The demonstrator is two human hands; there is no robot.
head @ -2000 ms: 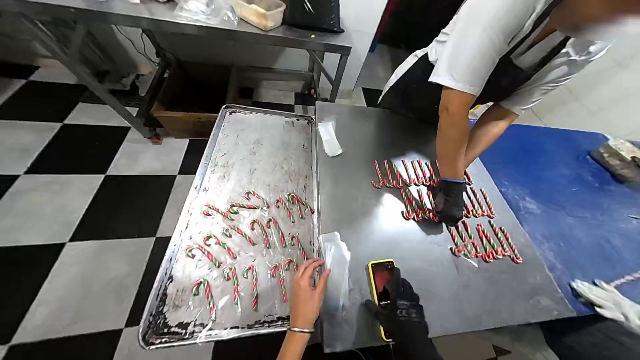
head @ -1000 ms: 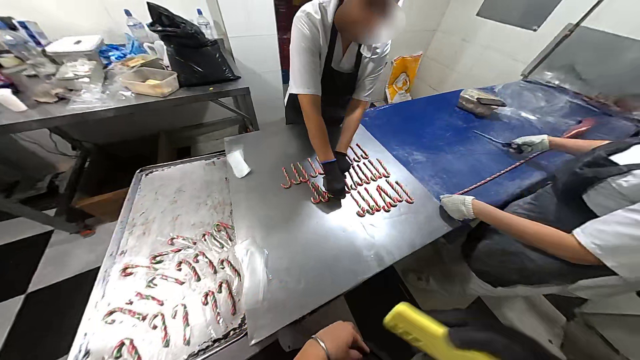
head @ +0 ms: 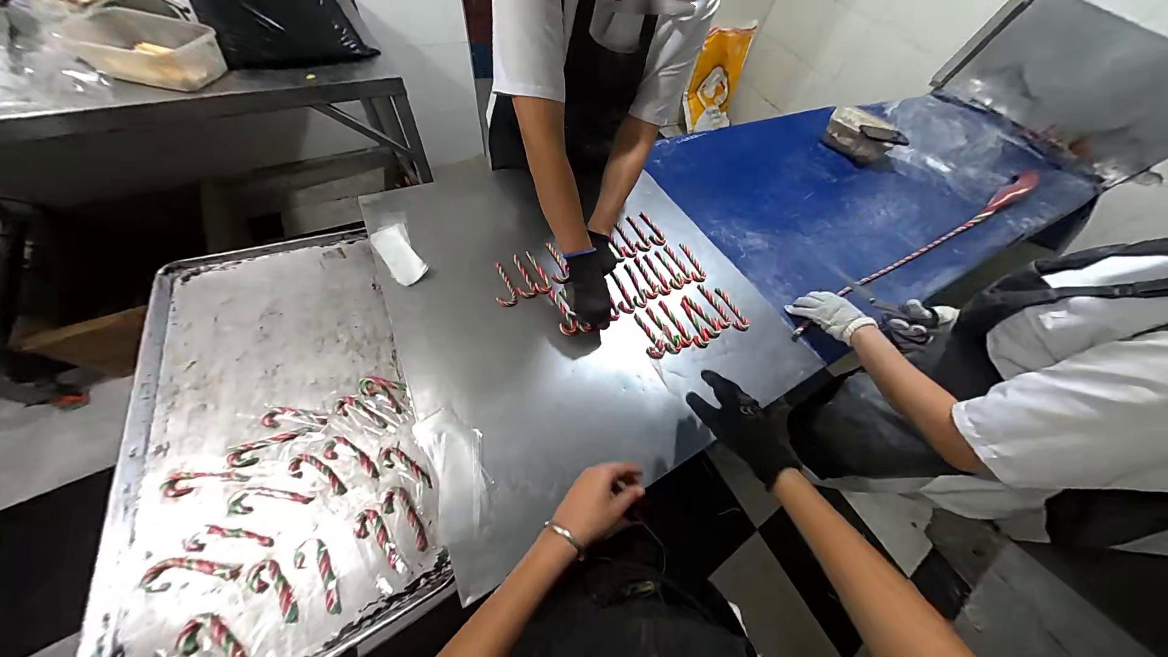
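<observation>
My bare left hand (head: 599, 501), with a metal bangle at the wrist, hovers at the near edge of the steel sheet (head: 511, 411), fingers loosely bent and nothing seen in it. My right hand (head: 744, 424) wears a black glove; its fingers are spread, holding nothing, just short of the unwrapped candy canes (head: 698, 319). Those canes lie in rows on the sheet. To the left, wrapped candy canes (head: 319, 470) lie scattered on a metal baking tray (head: 274, 315). A stack of clear plastic bags (head: 453, 479) rests between tray and sheet, and a white packet (head: 399, 255) lies farther back.
Opposite, a co-worker's black-gloved hands (head: 589, 283) touch the rows of canes. At right, another co-worker's white-gloved hand (head: 830, 315) is on a striped candy rope (head: 940, 242) over the blue table (head: 757, 196). A steel side table (head: 301, 96) holds a plastic tub (head: 141, 46).
The yellow phone in my right hand is gone from view, and that hand is now spread by the canes. My left hand has left the wrapped canes on the tray. The view has turned right.
</observation>
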